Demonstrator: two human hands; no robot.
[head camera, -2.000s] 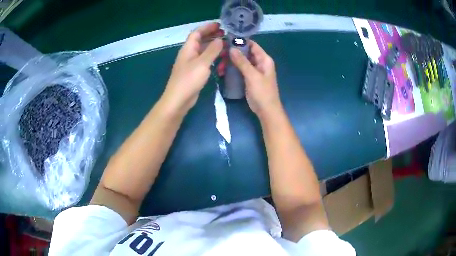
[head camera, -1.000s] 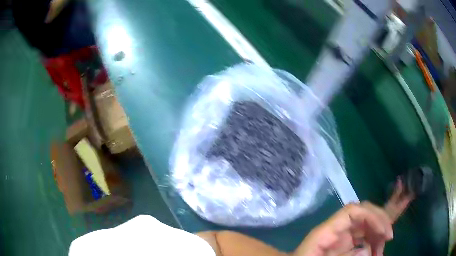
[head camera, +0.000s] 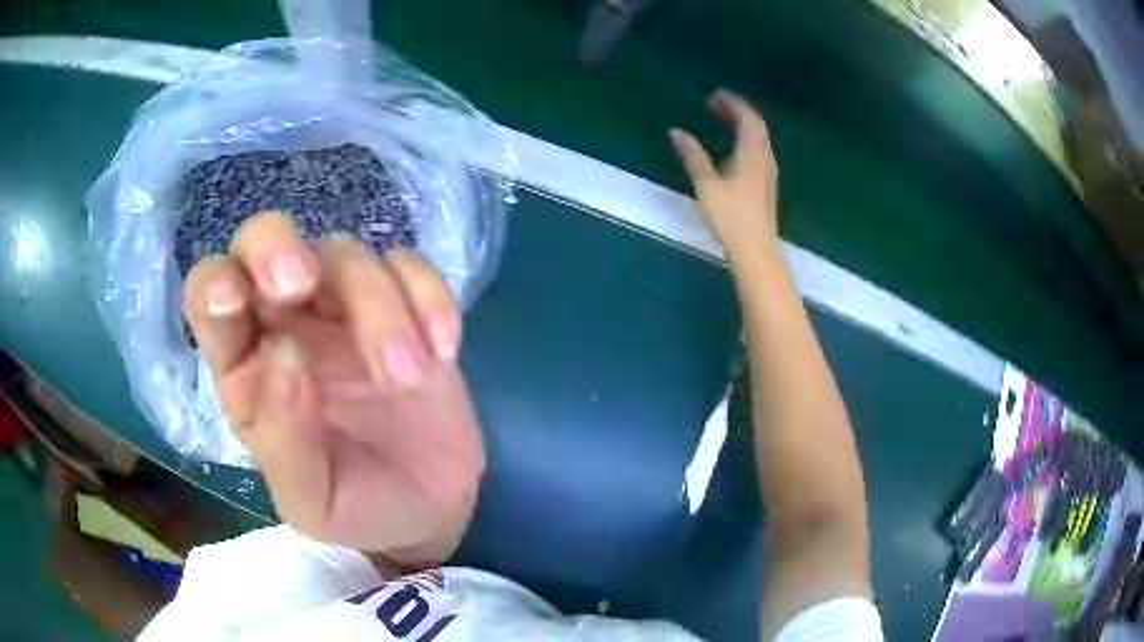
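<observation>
My left hand (head camera: 345, 408) is raised close to the camera, palm up with fingers loosely curled. It covers the lower part of the heap of small dark plastic parts (head camera: 301, 188). I see nothing held in it. The parts lie in an open clear plastic bag (head camera: 138, 314) on the left. My right hand (head camera: 738, 188) reaches past the pale edging strip, thumb and fingers apart, and is empty. A blurred grey object (head camera: 607, 28) is at the top edge, beyond my right hand; it may be a fan unit.
A white strip (head camera: 708, 454) lies beside my right forearm. Dark shell pieces (head camera: 976, 517) lie by a pink-and-green printed sheet (head camera: 1031, 502) at lower right. The pale edging strip (head camera: 602, 194) crosses behind the hands. A carton (head camera: 113, 571) is below the bench at lower left.
The view swung left, then partly back. The fan unit held in both hands two seconds ago is no longer in them. My left hand rose before the bag; my right arm extended forward.
</observation>
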